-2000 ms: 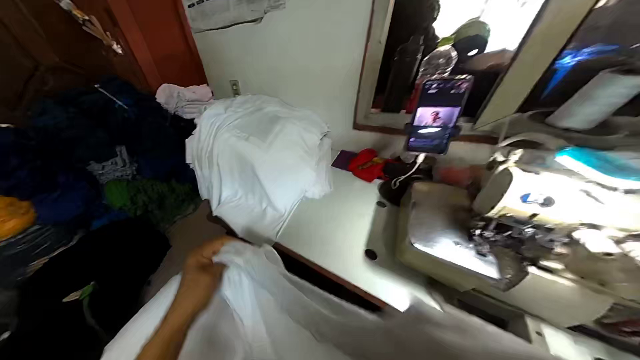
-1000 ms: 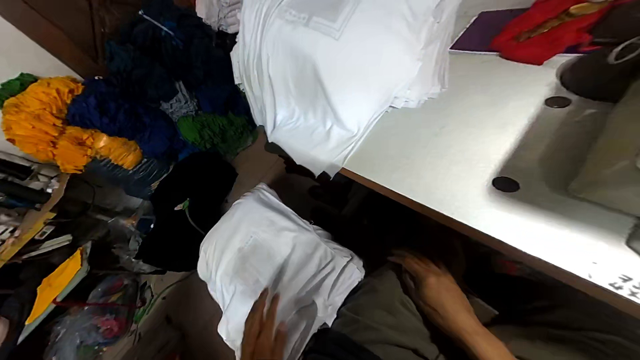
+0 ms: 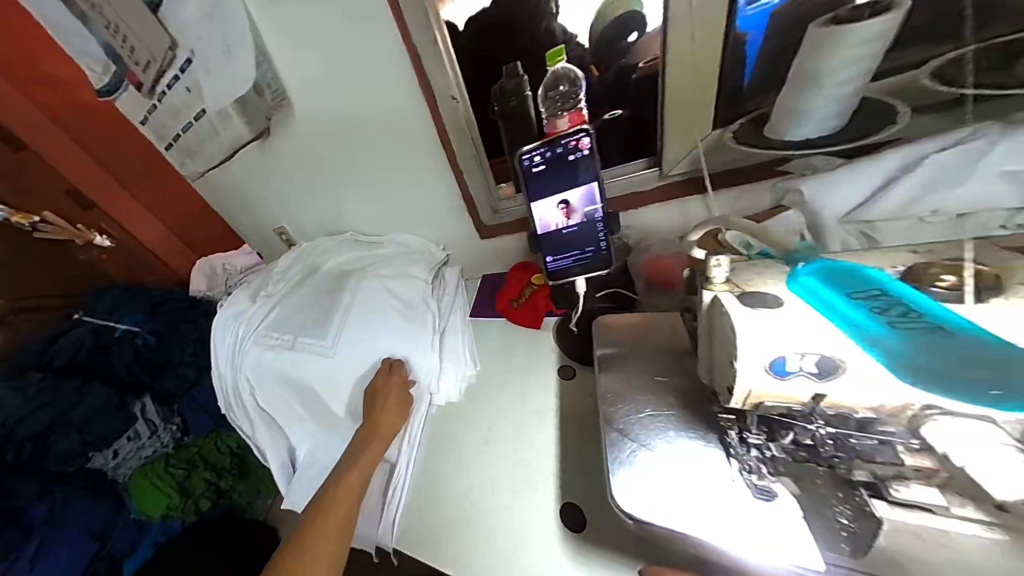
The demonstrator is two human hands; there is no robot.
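A tall stack of white cloth pieces lies on the left end of the white sewing table. My left hand rests on the top piece near its right edge, fingers curled down; whether it pinches the cloth cannot be told. Only a sliver of my right hand shows at the bottom edge, below the metal plate of an industrial sewing machine. What it touches is hidden.
A phone on a stand, a red cloth and a bottle stand by the window. A turquoise bottle lies on the machine. Green cloth and dark cloth heap at the left; a thread cone stands upper right.
The view has swung up and right from the lap. My left hand, on a white cloth pile low by my lap a second ago, is now on the stack on the table.
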